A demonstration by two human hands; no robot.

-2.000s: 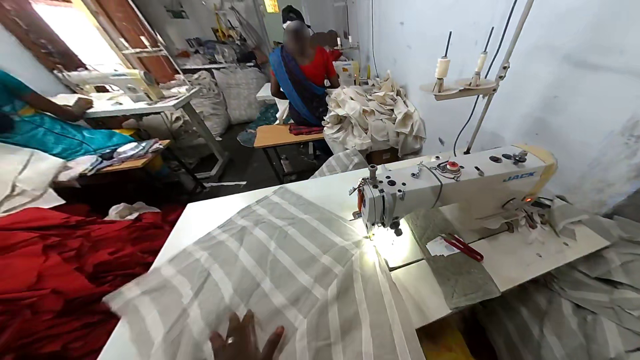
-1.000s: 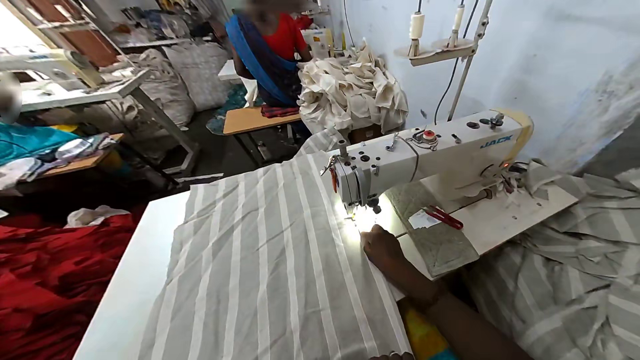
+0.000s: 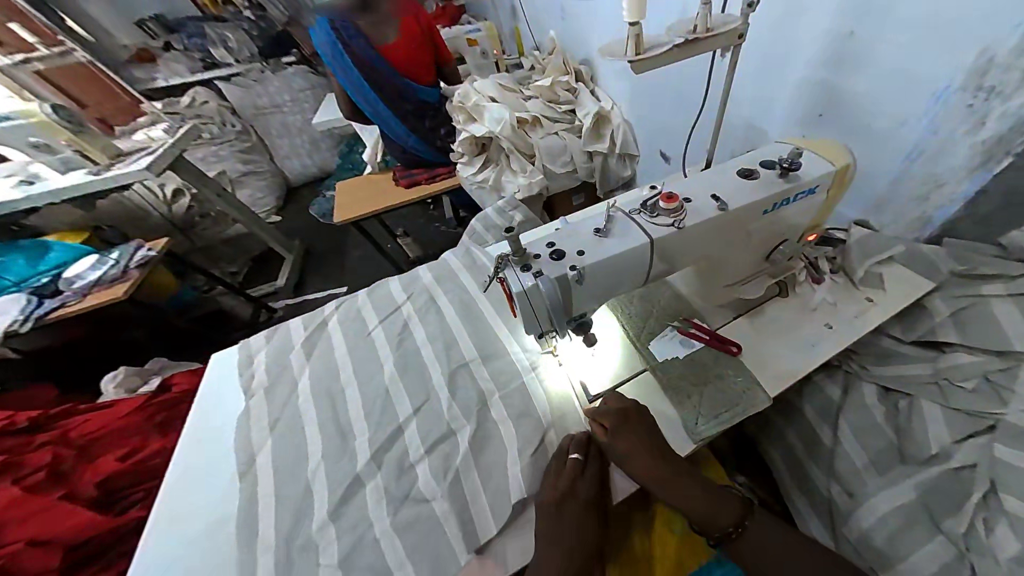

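Note:
Grey fabric with white stripes [image 3: 384, 416] lies over the white table of a Jack sewing machine [image 3: 680, 224], its right edge running up to the lit needle area. Just in front of the needle, my right hand [image 3: 632, 436] has its fingers closed on the fabric's edge. Directly beside it, at lower left, my left hand [image 3: 572, 496], with a ring, rests on the same edge, its fingertips near the right hand's. Whether the left fingers pinch the cloth is unclear. Red-handled thread snips [image 3: 710, 337] lie on a grey-green pad [image 3: 712, 392] right of the needle.
More striped fabric [image 3: 896, 448] is heaped at the right. Red cloth [image 3: 88, 480] lies at the left. A thread stand [image 3: 724, 104] rises behind the machine. Beyond the table are a wooden stool [image 3: 364, 200], a heap of cream cloth [image 3: 544, 128] and a person [image 3: 400, 72] standing.
My left hand has come up from the bottom edge to beside my right hand. My right hand, out of view two seconds ago, is now a little farther in front of the needle than one second ago.

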